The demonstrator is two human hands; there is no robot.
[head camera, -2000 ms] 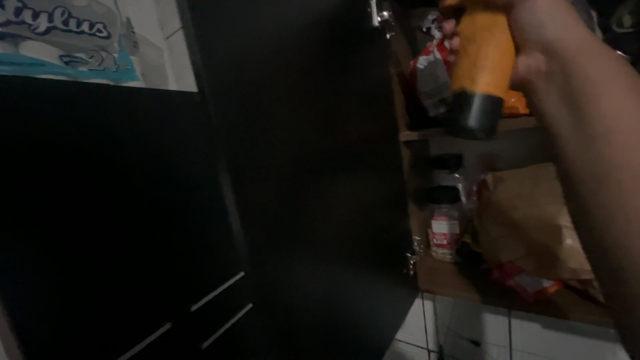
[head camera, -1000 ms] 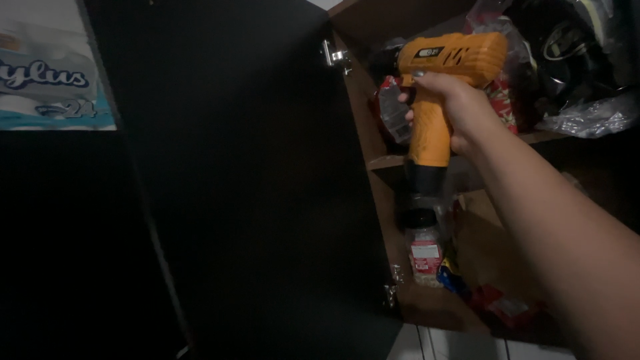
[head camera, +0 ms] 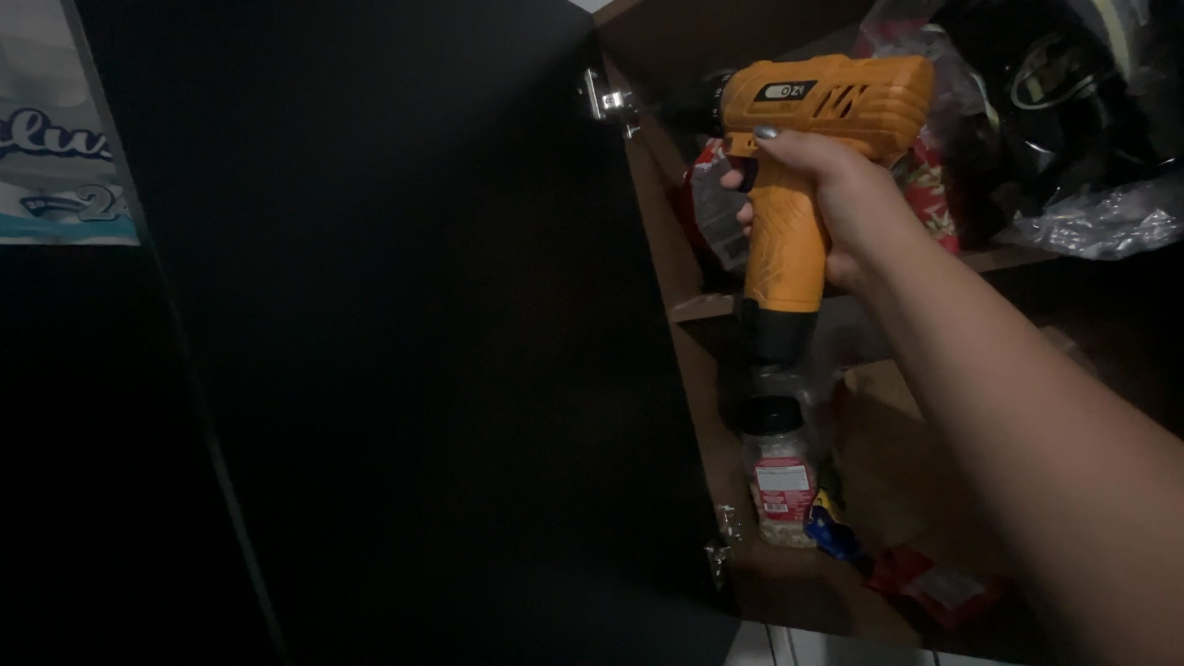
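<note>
An orange and black cordless drill (head camera: 786,240) is in the grip of my right hand (head camera: 856,194), which wraps its handle from the right. The drill's body lies level with its chuck end pointing left, close to the upper metal cabinet hinge (head camera: 609,100). Its black base hangs downward over a clear jar with a black lid (head camera: 772,416). The chuck is dark, and whether a bit sits in it cannot be told. The black cabinet door (head camera: 416,324) stands swung out on the left. My left hand is not in view.
Plastic bags (head camera: 1101,222) and red packets crowd the upper shelf. Below are a brown paper bag (head camera: 906,435), a blue wrapper (head camera: 832,536) and a red packet (head camera: 943,587). A lower hinge (head camera: 720,555) joins door and cabinet. A plastic-wrapped pack (head camera: 60,139) stands far left.
From two seconds ago to one second ago, my right hand and the drill moved left toward the upper hinge. Since then they have hardly moved. The view has shifted.
</note>
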